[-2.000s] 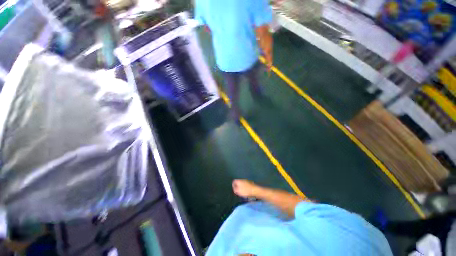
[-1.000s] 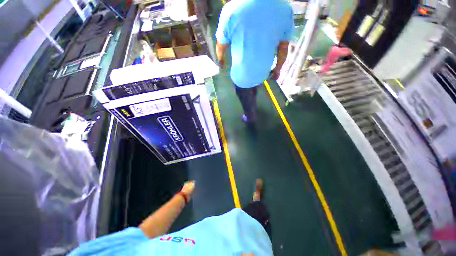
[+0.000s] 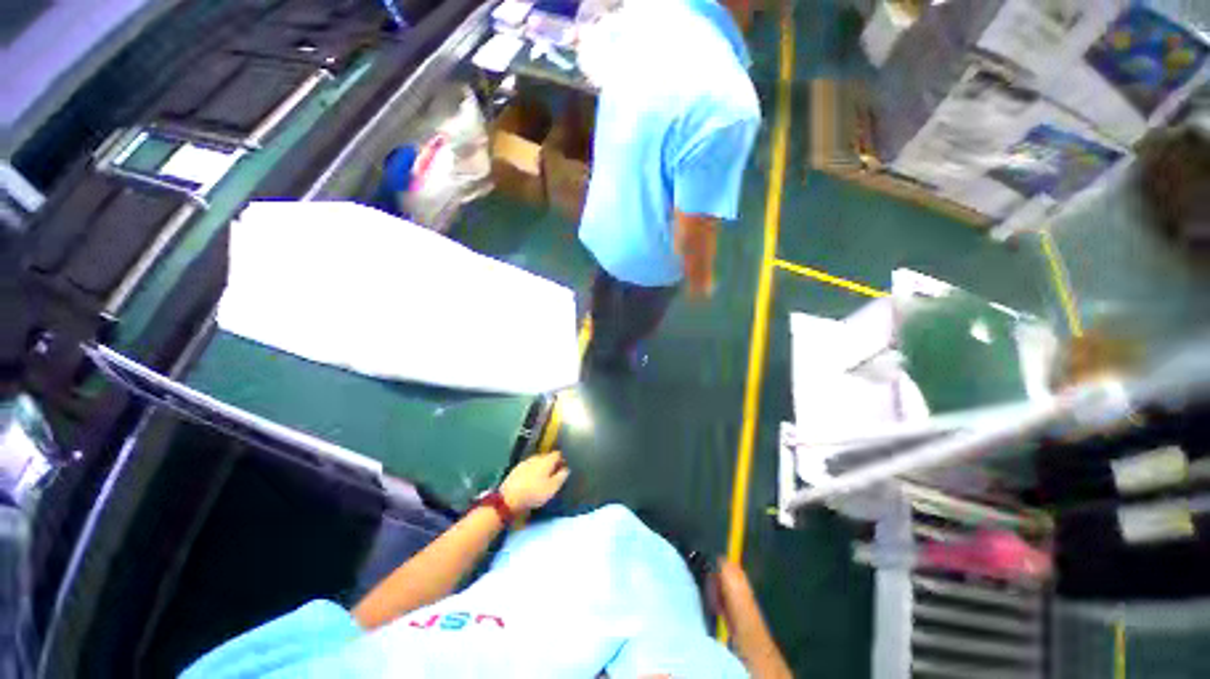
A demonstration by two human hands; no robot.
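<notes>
A large open carton with a broad white flap [image 3: 398, 299] stands low in front of me at left, beside the line. Its near edge is a thin white rim, and green shows inside it. My left hand [image 3: 535, 480], with a red band at the wrist, is by the carton's near right corner. Its fingers look bent; whether they touch or grip the corner I cannot tell. My right hand [image 3: 729, 584] is low beside my body at the bottom centre, small and blurred, its grip unclear.
A person in a light blue shirt [image 3: 670, 146] stands just ahead. The dark conveyor line [image 3: 146, 199] runs along the left. Brown boxes [image 3: 520, 162] and a white bag [image 3: 454, 159] are beyond the carton. At right are a blurred white frame [image 3: 849, 398] and rollers [image 3: 975, 597]. Yellow floor lines run ahead.
The view has swung and come closer to the carton, now seen from above with its printed side hidden. My left hand is now by its corner. The covered set at left has left view.
</notes>
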